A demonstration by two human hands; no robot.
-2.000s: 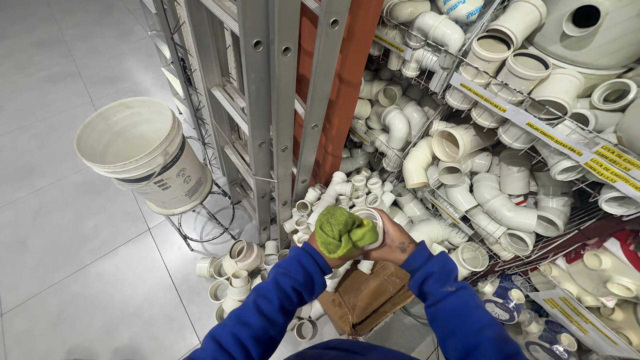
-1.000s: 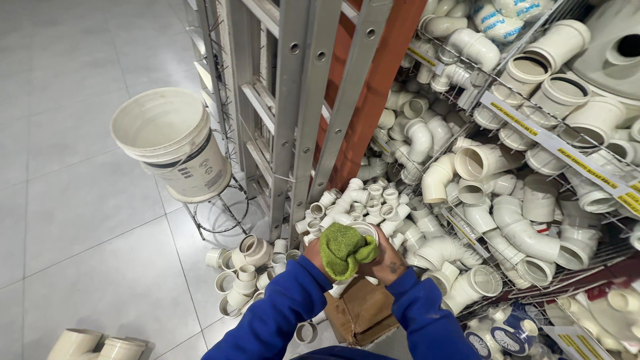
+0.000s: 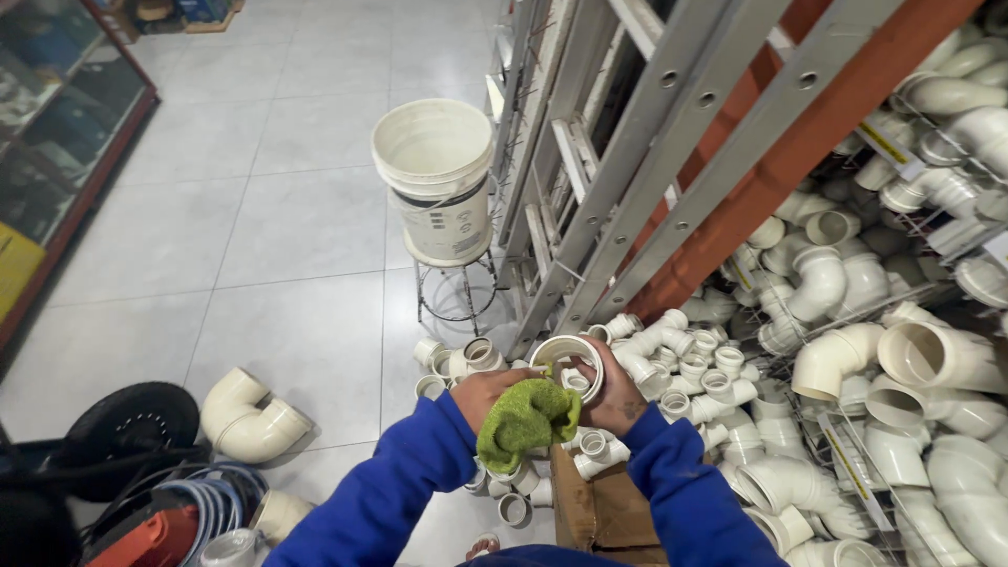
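A green cloth [image 3: 526, 421] is bunched in my left hand [image 3: 494, 394], and part of it reaches the rim of a white plastic pipe fitting. My right hand [image 3: 618, 394] grips that round, open-ended pipe fitting [image 3: 568, 346] from its right side. Both hands are close together in front of me, above a pile of small white pipe fittings [image 3: 697, 370] on the floor. A brown cardboard box [image 3: 602, 504] stands below my right forearm. The fingertips of my left hand are partly hidden by the cloth and the fitting.
A white bucket [image 3: 441, 197] sits on a wire stand [image 3: 465, 295] ahead. Aluminium ladders [image 3: 630, 181] lean beside an orange-red post [image 3: 787, 157]. Wire racks on the right hold large pipe elbows [image 3: 839, 358]. A cream U-shaped pipe fitting [image 3: 252, 417] and coiled hose [image 3: 224, 504] lie at left.
The view has swung left, bringing a glass cabinet and coiled hose into sight. The fitting's open end now faces up toward me, with the cloth lower and beside it.
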